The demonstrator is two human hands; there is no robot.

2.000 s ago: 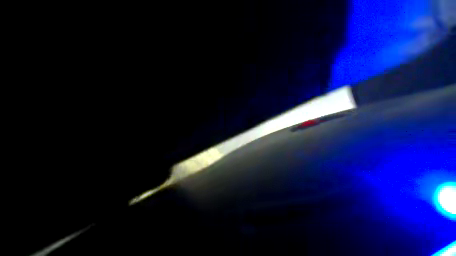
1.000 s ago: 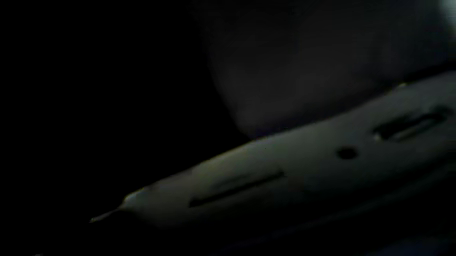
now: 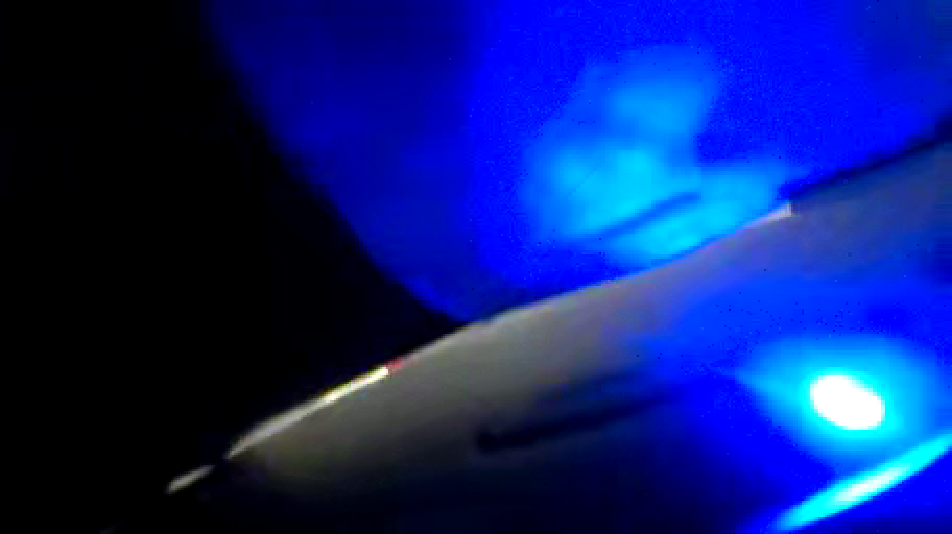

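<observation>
A smooth grey curved surface (image 3: 418,402), perhaps the camera's own housing, slants from the lower left up to the right edge. It has a dark slot in its lower middle and a small red spot on its upper edge. A bright white light with a blue glow (image 3: 847,402) shows at the lower right, with a light blue streak below it. Neither of my hands is in view. No workpiece can be made out.
A blurred blue-lit shape (image 3: 626,156) fills the upper middle and right; I cannot tell what it is. The left side is black. A thin pale strip (image 3: 355,386) runs along the grey surface's upper edge.
One second ago the view was dark, without blue light. Now the blue glow and white light show at the right, as two seconds ago. The slots on the grey surface appear shifted or hidden.
</observation>
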